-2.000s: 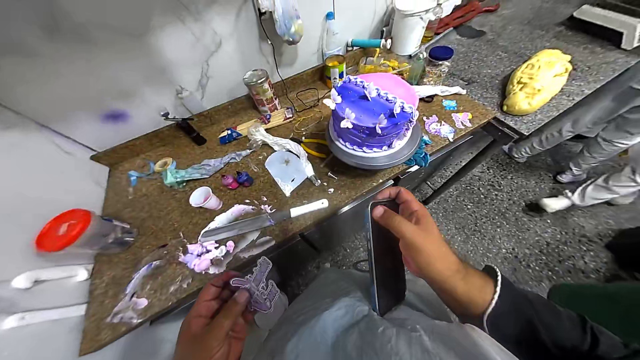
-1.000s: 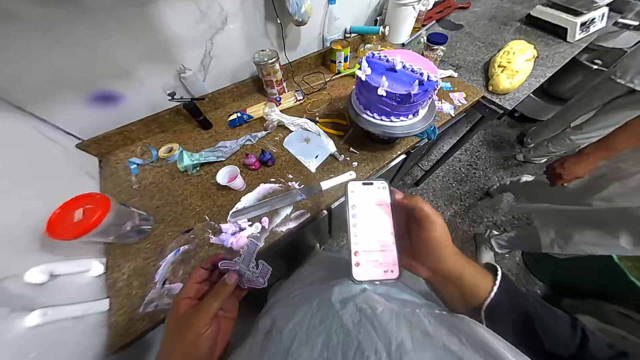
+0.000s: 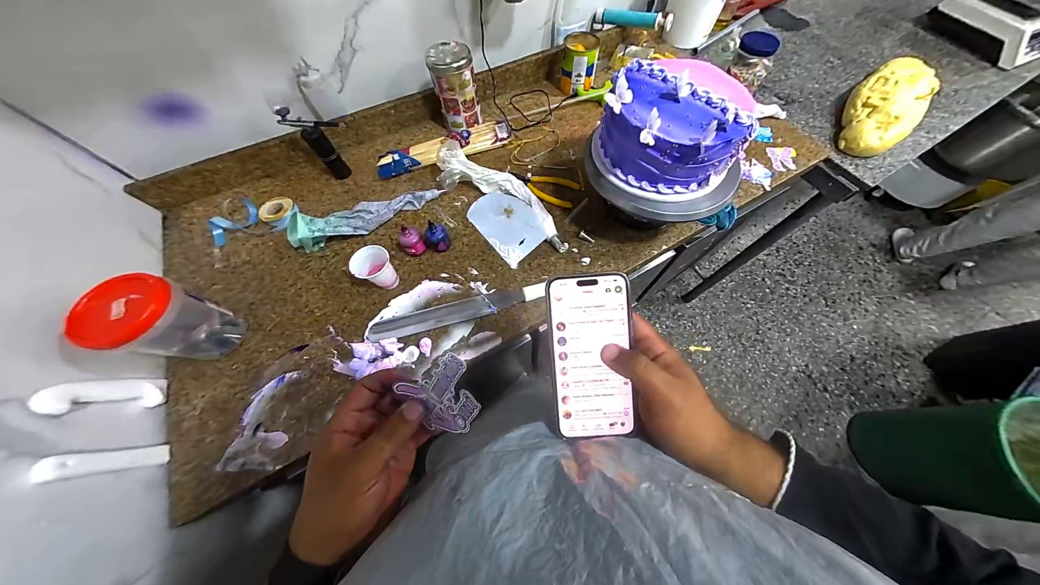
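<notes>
In my left hand is a lettered glittery cake topper, pinched between thumb and fingers above the counter's front edge. My right hand holds a smartphone upright, its lit screen facing me and the thumb on the glass. Beyond the phone, a purple frosted cake with butterfly decorations rests on a grey turntable. A long spatula with a white handle lies on the counter, beside smears and lumps of purple and white frosting.
The granite counter holds a red-lidded plastic container, a paper cup, colouring bottles, a piping bag, yellow-handled pliers and an airbrush. Yellow dough lies at the right. A person's legs stand beyond; a green bin is near my right arm.
The phone, edge-on two seconds ago, has turned so its lit screen faces me, and my right thumb has come onto the screen. The topper stays in my left hand.
</notes>
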